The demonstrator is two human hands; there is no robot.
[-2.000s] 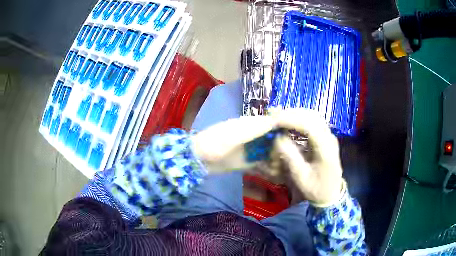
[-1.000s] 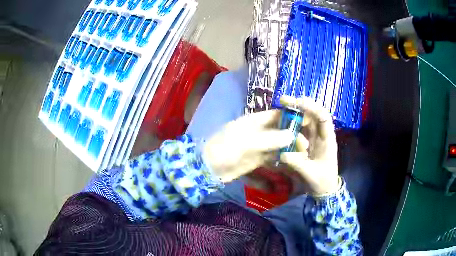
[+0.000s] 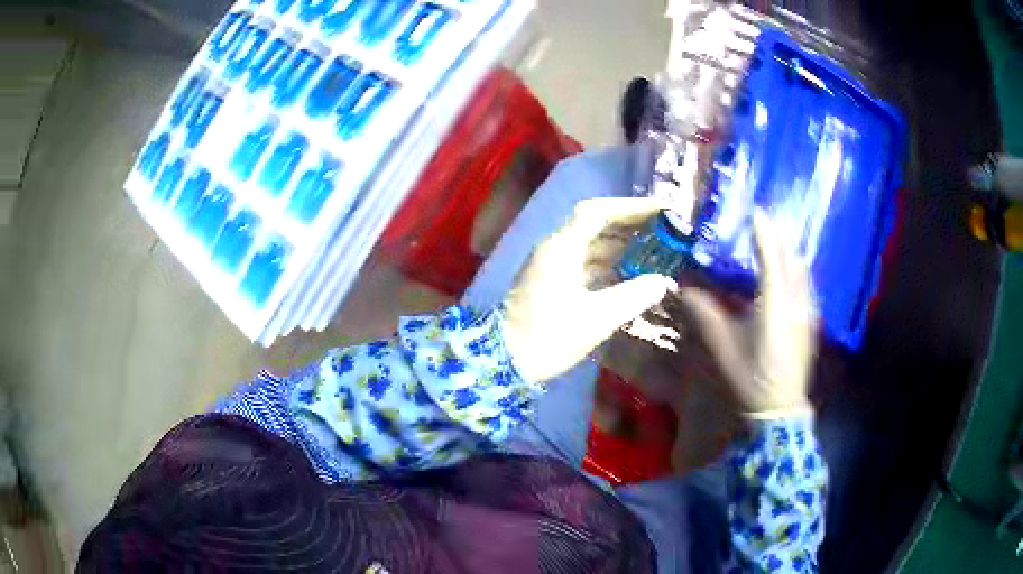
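My left hand (image 3: 578, 294), in a thin off-white glove, holds a translucent blue housing (image 3: 655, 251) between thumb and fingers above my lap. The housing's dark end points up and right. My right hand (image 3: 768, 325) is blurred, apart from the housing, with its fingers spread over the near edge of the blue plastic tray (image 3: 817, 168). I see nothing held in it, but blur hides detail at the fingertips.
A stack of white foam trays (image 3: 325, 241) with blue housings stands at left on a red stool (image 3: 432, 230). A shiny clear tray (image 3: 701, 67) lies under the blue tray. A green bench (image 3: 987, 415) and a yellow-ended nozzle (image 3: 993, 221) are at right.
My right hand has come off the housing and moved right and open; my left hand still holds the housing. The whole view has shifted, so trays appear further right.
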